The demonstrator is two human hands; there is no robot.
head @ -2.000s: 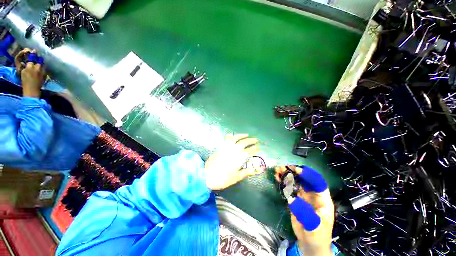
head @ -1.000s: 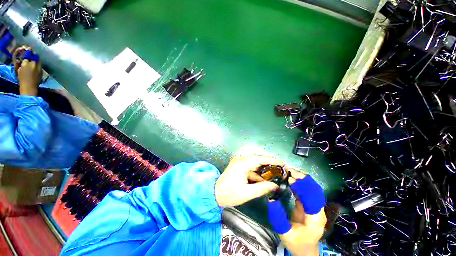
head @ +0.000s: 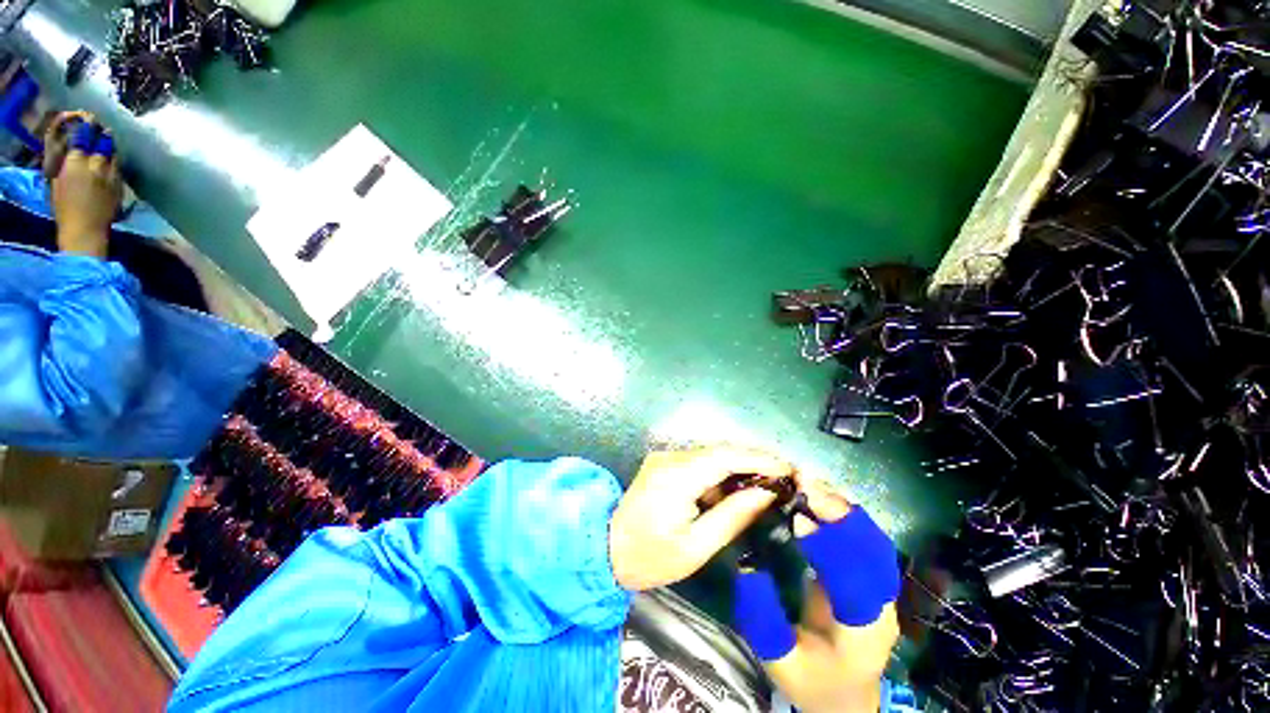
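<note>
My left hand [head: 690, 522] holds a small round part [head: 741, 488], dark-rimmed and mostly hidden in its fingers. My right hand [head: 833, 599], with blue finger sleeves on two fingers, is shut on a black binder clip [head: 774, 541] that meets the round part's edge. Both hands touch above the bench's near edge. How far the clip sits on the part is hidden by the fingers. A large loose heap of binder clips [head: 1114, 404] lies to the right.
A white card [head: 348, 223] and a small clipped group [head: 513, 231] lie on the green bench [head: 669, 167]. A cream bin edge [head: 1014, 181] borders the heap. A red tray [head: 174, 592] of black pieces is at lower left. Another person's hand [head: 87, 188] is at far left.
My hands were apart two seconds ago and are now together. Since one second ago the round part has tilted, so its amber face shows less.
</note>
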